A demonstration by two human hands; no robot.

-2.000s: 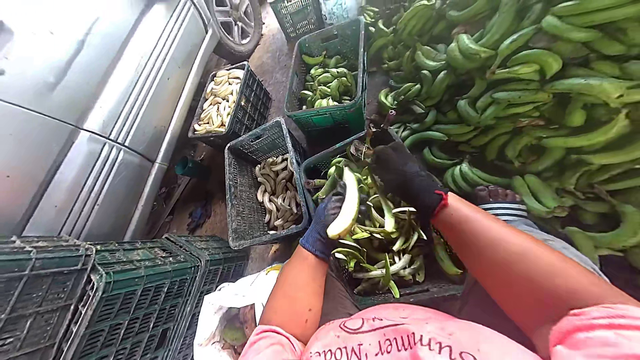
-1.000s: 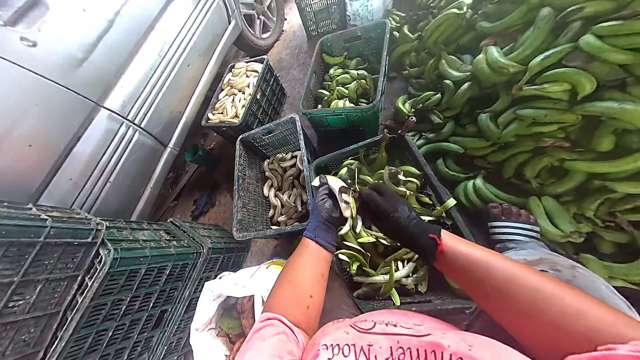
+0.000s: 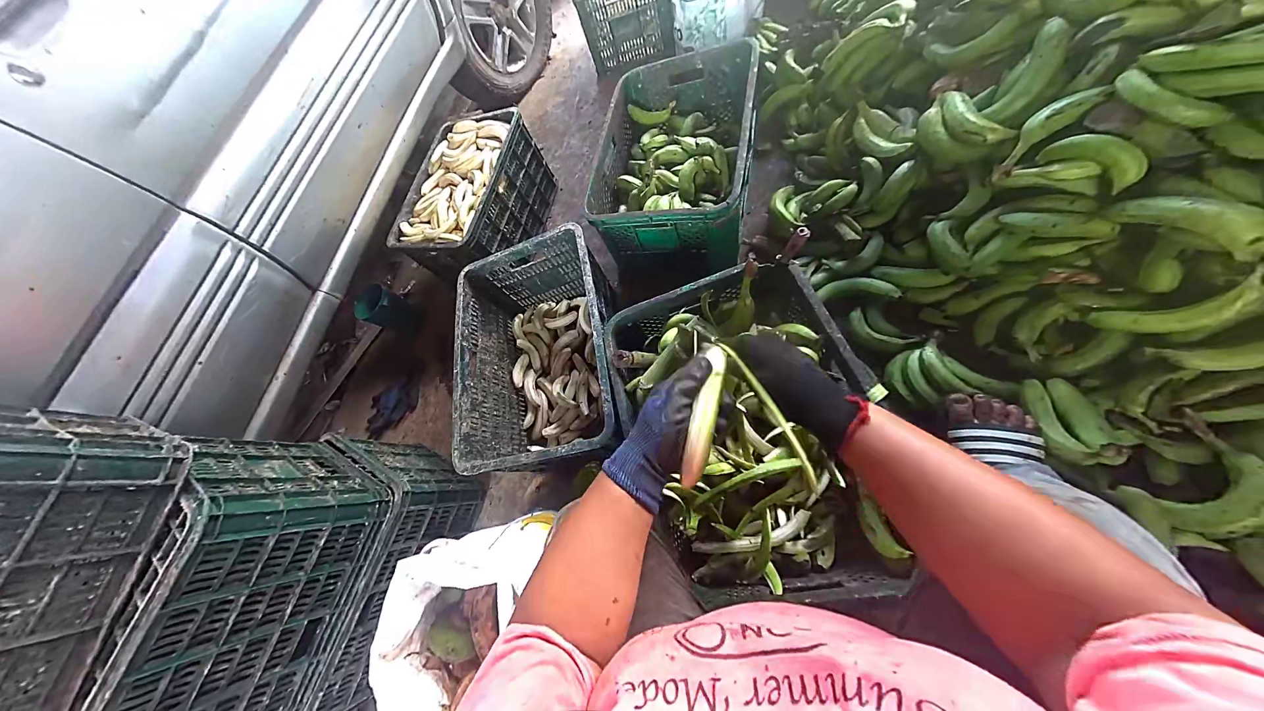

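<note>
My left hand (image 3: 664, 430), in a blue and dark work glove, is closed around a partly peeled green plantain (image 3: 705, 415). Close to its upper end is my right hand (image 3: 790, 380), in a black glove with a red band at the wrist; its fingers are mostly hidden. A long thin strip of green peel (image 3: 775, 410) hangs between the hands. Both hands are above a dark plastic crate (image 3: 839, 346) of green plantains and loose peels (image 3: 760, 494). The crate to its left (image 3: 474, 375) holds peeled, brownish-white plantains (image 3: 558, 370).
A crate of pale peeled plantains (image 3: 454, 183) stands beside a silver vehicle (image 3: 197, 197). A green crate (image 3: 671, 237) holds green plantains. Plantain bunches (image 3: 1037, 227) are heaped at right. Stacked crates (image 3: 267, 563) and a white bag (image 3: 444, 583) lie at lower left.
The pale fruit seen in my left hand earlier is replaced by a plantain with green peel still on part of it. A long strip of peel now hangs by my right hand.
</note>
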